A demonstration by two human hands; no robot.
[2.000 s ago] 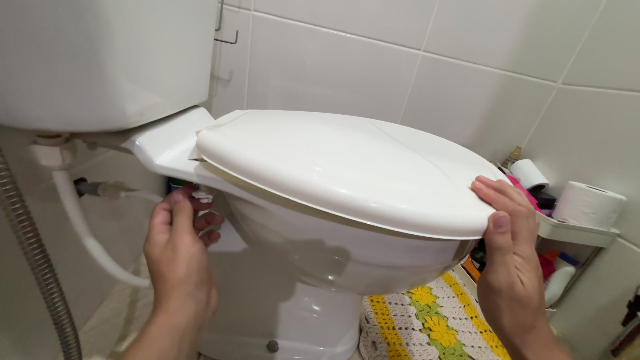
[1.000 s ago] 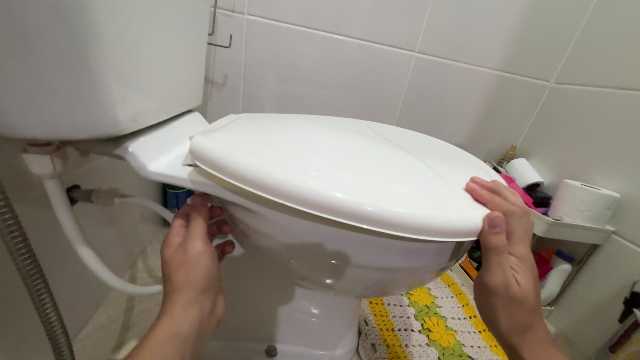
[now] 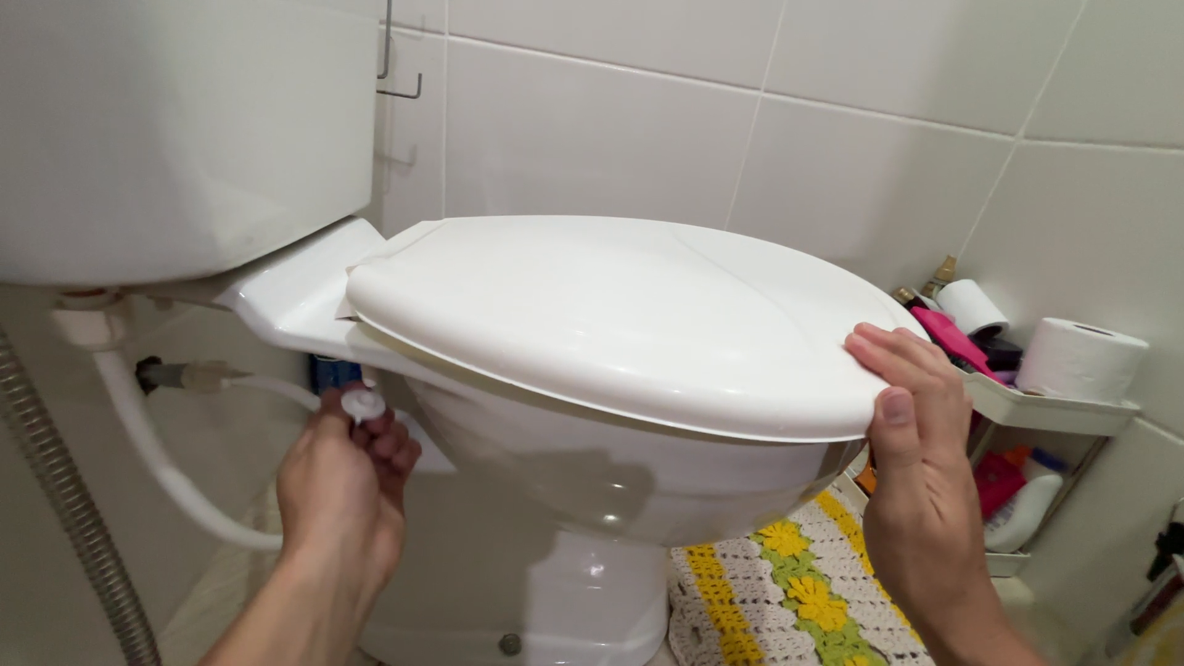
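Note:
A white toilet lid (image 3: 592, 324) lies closed over the toilet bowl (image 3: 573, 472), its hinge end toward the cistern (image 3: 185, 139). Below the bowl's rear rim, my left hand (image 3: 347, 472) holds a small round white plastic nut (image 3: 363, 404) between thumb and fingers; the nut is apart from the rim's underside. My right hand (image 3: 925, 462) rests against the front end of the lid, fingers on top and thumb at the edge, gripping it. The hinge bolts are hidden.
A white supply hose (image 3: 157, 462) and a ribbed metal hose (image 3: 74, 499) hang at the left. A crocheted mat (image 3: 795, 592) lies on the floor. At right stands a shelf rack (image 3: 1045, 407) with toilet paper rolls (image 3: 1082, 359) and bottles. Tiled walls stand behind.
My left hand has come down from under the rear rim, and a round white nut now shows in its fingers. My right hand has stayed on the lid's front end.

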